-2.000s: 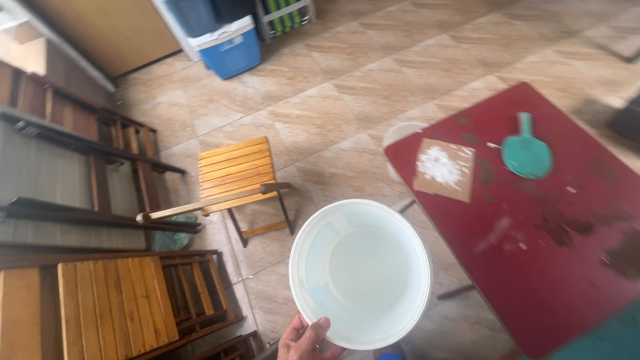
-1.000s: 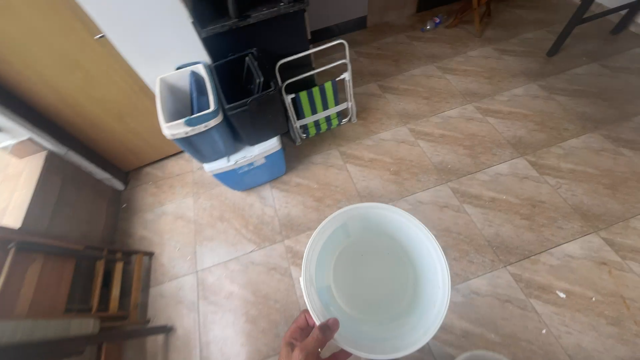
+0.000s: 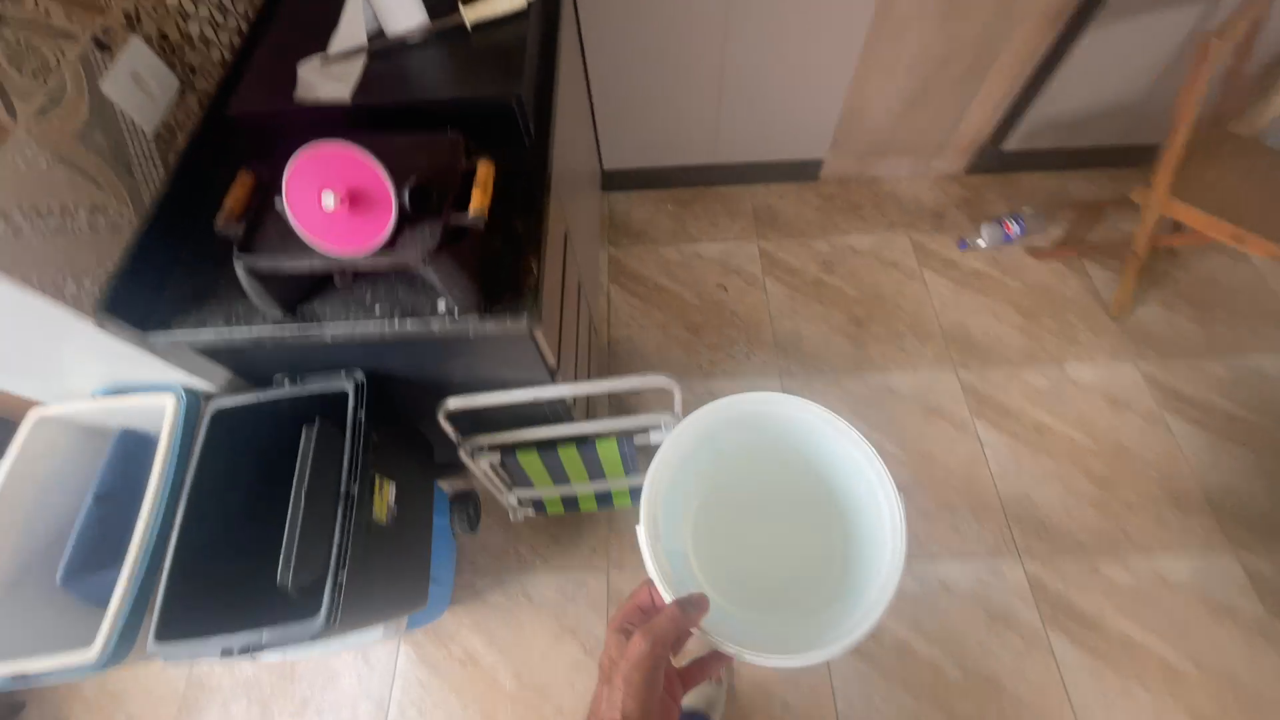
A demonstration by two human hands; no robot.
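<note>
A round white plastic bucket (image 3: 775, 530) fills the lower middle of the head view, seen from above with its open top toward me. My left hand (image 3: 655, 650) grips its rim at the lower left, the thumb on the edge and the fingers beneath. The bucket's inside looks pale, and whether it holds any liquid I cannot tell. Part of a shoe (image 3: 705, 695) shows below the bucket, beside the hand. My right hand is out of the frame.
Left of the bucket stand a folded chair with green-striped fabric (image 3: 575, 475), a black bin (image 3: 260, 520) and an open cooler box (image 3: 75, 530). Behind them, a dark counter (image 3: 430, 325) holds a pink lid (image 3: 340, 198). A plastic bottle (image 3: 1000, 232) lies near a wooden chair (image 3: 1165, 190).
The view has swung from the red table and wooden stools, past the cooler boxes, to the dark counter. My left hand keeps its hold on the bucket throughout.
</note>
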